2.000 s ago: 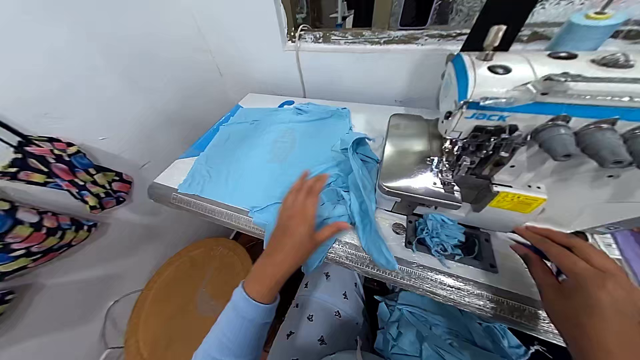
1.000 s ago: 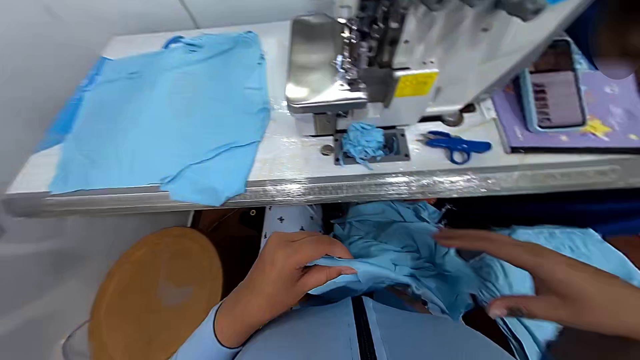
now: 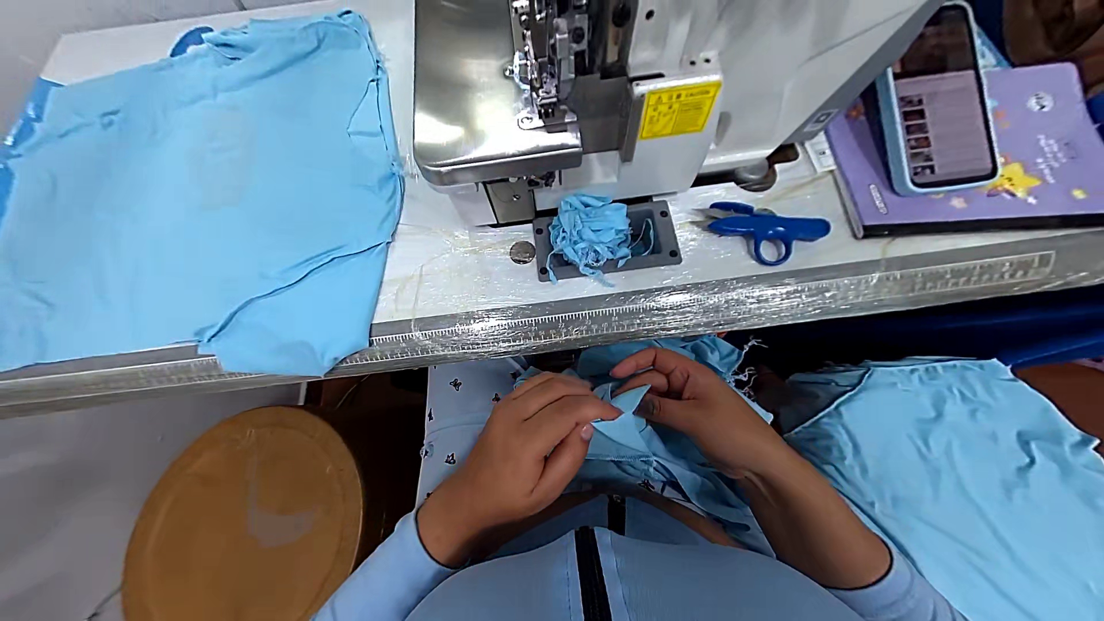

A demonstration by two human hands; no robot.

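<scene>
Over my lap, my left hand [image 3: 539, 440] and my right hand [image 3: 690, 405] pinch the edges of a light blue knit fabric piece [image 3: 617, 448] between fingertips, close together. More of that cloth bunches under and behind them. A flat light blue fabric piece [image 3: 198, 190] lies on the table at the left, its lower corner over the front edge. Another light blue piece [image 3: 957, 483] is spread at the lower right. Above my hands, a wad of blue fabric trimmings [image 3: 591, 233] sits in a small recessed tray by the overlock sewing machine [image 3: 552, 95].
Blue-handled thread snips [image 3: 768, 228] lie right of the tray. A phone [image 3: 942, 103] rests on a purple notebook [image 3: 1026, 147] at the upper right. A ruler tape [image 3: 552, 323] runs along the table's front edge. A round brown stool top [image 3: 246, 517] stands at the lower left.
My left hand has left the cloth on the table and is over my lap. My right hand, apart from the cloth a second ago, now pinches it beside my left. The view has swung right and down.
</scene>
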